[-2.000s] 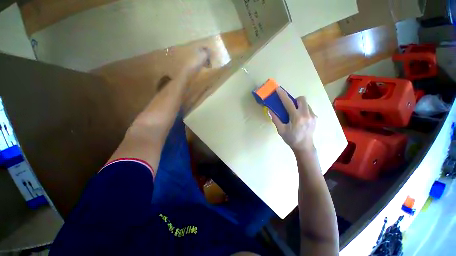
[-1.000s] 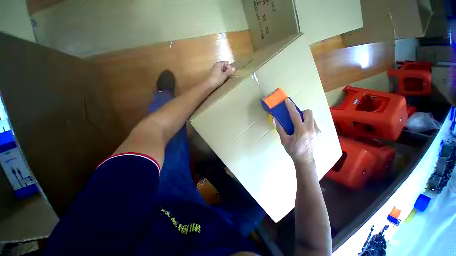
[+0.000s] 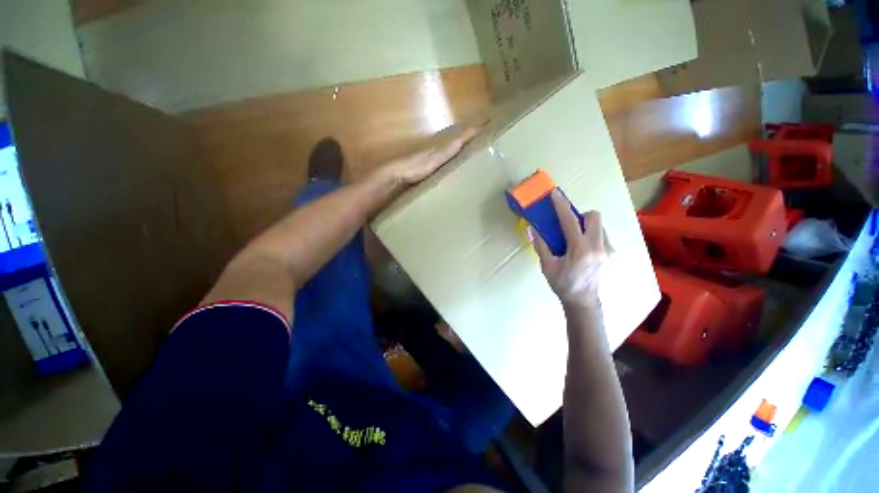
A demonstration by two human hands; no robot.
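Note:
A large tan carton [image 3: 482, 260] stands tilted in front of me, a broad closed face turned up. A short shiny strip of clear tape shows near its upper edge. My right hand [image 3: 576, 252] holds a blue tape dispenser [image 3: 551, 220] with an orange front end against this face. Part of a yellow roll shows beside it. My left hand [image 3: 429, 164] lies flat with fingers extended along the carton's upper left side; it holds nothing that I can see.
Red plastic stools [image 3: 718, 217] lie at the right, beside a white-topped table [image 3: 675, 472] with a black cable heap [image 3: 730, 467] and another orange-and-blue dispenser [image 3: 763, 416]. An open carton [image 3: 116, 212] with blue-and-white boxes [image 3: 43, 318] is at left. More cartons lie on the wood-look floor.
My left hand has moved from out over the floor to the carton's side, and its curled fingers have flattened there. The right hand and dispenser shifted slightly down and right, then stayed nearly still.

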